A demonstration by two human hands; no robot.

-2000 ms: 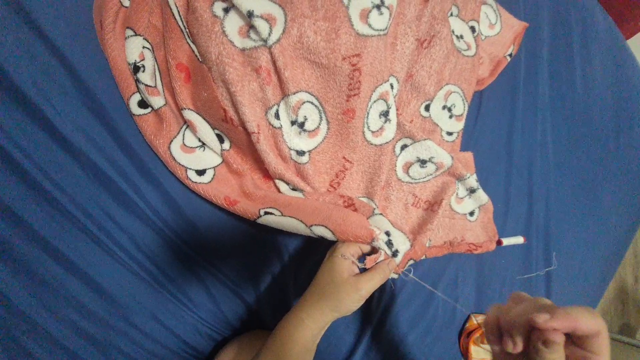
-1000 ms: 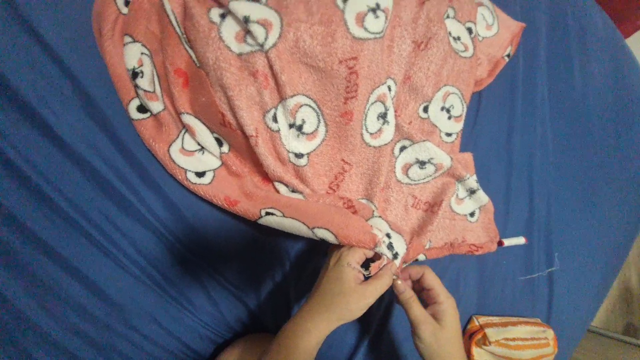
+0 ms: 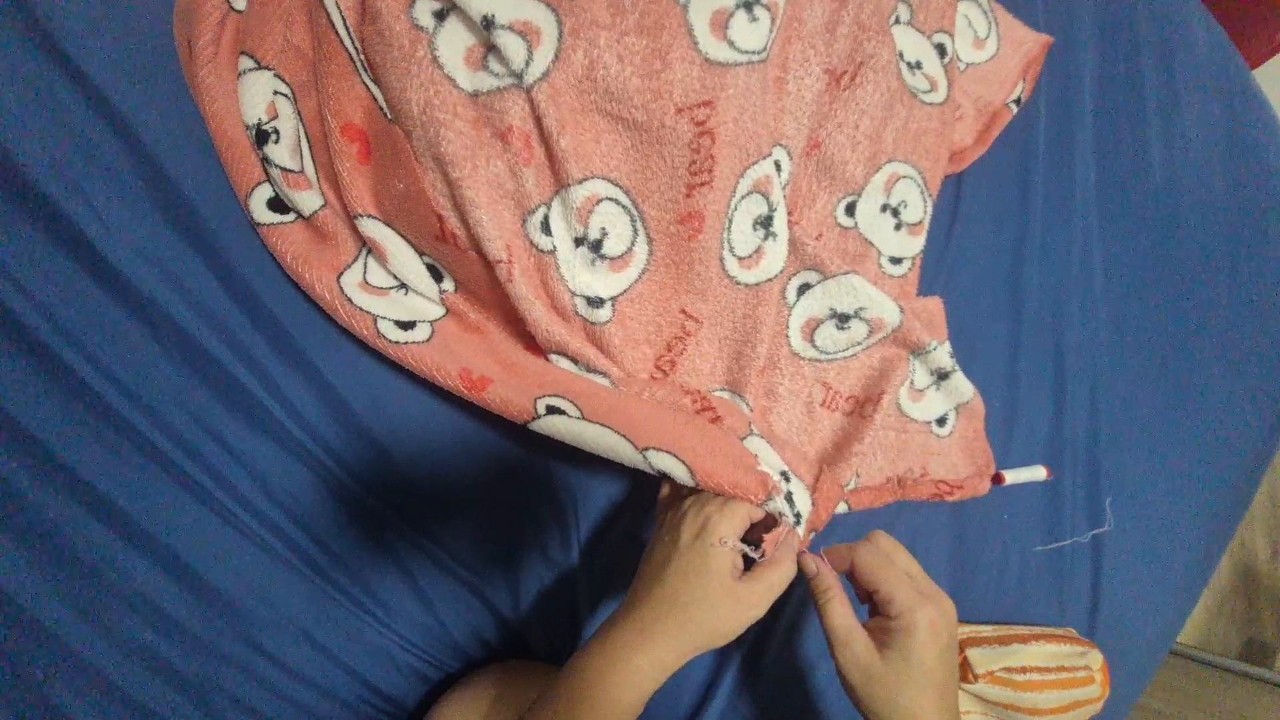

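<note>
A pink plush fabric [image 3: 680,260] printed with white bear faces spreads over a blue sheet. At its lower edge my left hand [image 3: 715,560] pinches a gathered corner, with frayed threads showing between the fingers. Close against it on the right, my right hand [image 3: 885,610] has thumb and forefinger pinched together at the fabric's edge. Something thin is between those fingertips, too small to tell whether needle or thread. A white spool of thread [image 3: 1022,475] with red ends lies by the fabric's right corner.
The blue sheet [image 3: 130,450] lies in folds under everything. A loose piece of thread [image 3: 1080,540] rests on it at right. Beside my right hand is an orange-and-white striped pouch [image 3: 1035,672]. Floor shows at the lower right.
Two seconds ago my right hand was off to the lower right with a thread stretched from the fabric; it has come back beside my left hand, which stays at the corner.
</note>
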